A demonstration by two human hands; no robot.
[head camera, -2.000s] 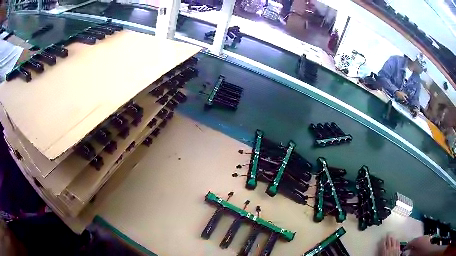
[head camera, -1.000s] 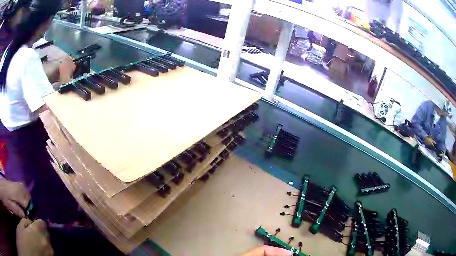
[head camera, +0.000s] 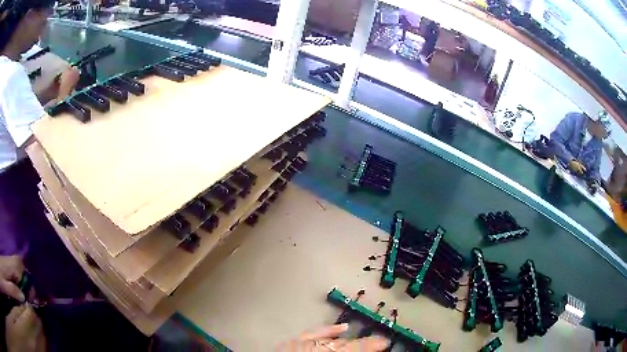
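A green strip with black modules (head camera: 385, 321) lies on the tan board at bottom centre, short leads along its upper side. A hand, seemingly my left hand (head camera: 333, 341), enters from the bottom edge over its modules; the fingers are extended and apart, the palm cut off. The strip lies flat, its modules partly hidden by the fingers. My right hand is not in view. Overlapping green-and-black assemblies (head camera: 423, 258) lie right of it, with more assemblies (head camera: 485, 292) further right.
Stacked cardboard sheets (head camera: 179, 137) with black modules between them stand at left. Two hands of another person (head camera: 24, 326) are at lower left, and a person in white (head camera: 17, 103) stands behind. A green belt (head camera: 426, 185) runs beyond. A white ribbed block (head camera: 572, 309) is at right.
The view swung left, then partly back. The hand at bottom centre has come in and reaches further over the strip's modules. The hand seen at lower right two seconds ago is out of view.
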